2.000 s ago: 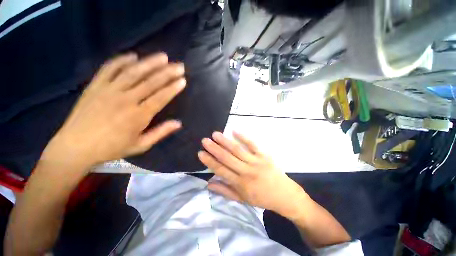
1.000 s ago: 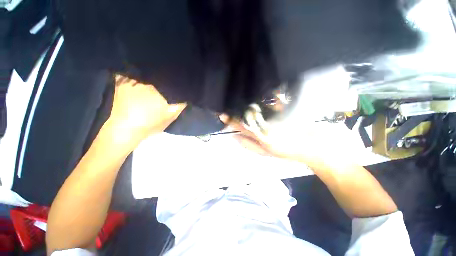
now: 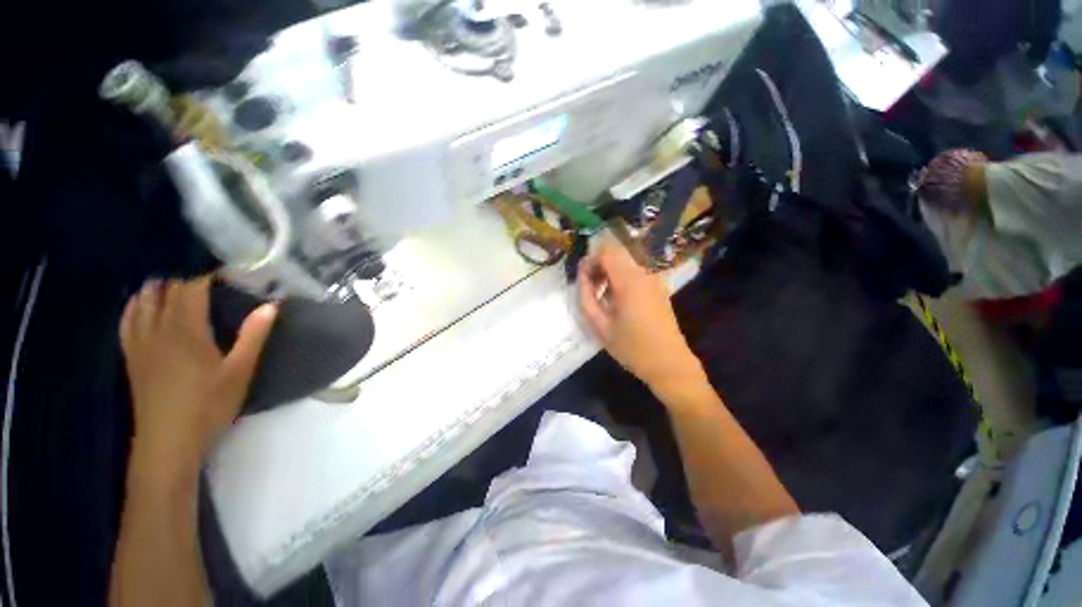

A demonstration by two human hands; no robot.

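Black fabric (image 3: 318,344) lies on the white machine table (image 3: 409,433), its rounded end just below the needle area (image 3: 356,275) of the white sewing machine (image 3: 475,101). My left hand (image 3: 190,350) rests on this fabric with thumb and fingers apart. My right hand (image 3: 623,302) is at the table's right part, beside the parts box (image 3: 700,225), fingers curled. Whether it holds something small cannot be told. Yellow-handled scissors (image 3: 534,241) and a green-handled tool (image 3: 562,204) lie just left of and above it.
Dark fabric (image 3: 819,344) fills the area right of the table, and more hangs at the far left (image 3: 59,356). Another person's sleeve (image 3: 1038,208) and hand show at the upper right. Yellow-black floor tape (image 3: 949,344) and a pale bin (image 3: 1026,522) are at the right.
The view has swung right. The bulky black fabric raised before the machine is down, uncovering the machine head. My right hand has left the fabric and moved right to the parts box.
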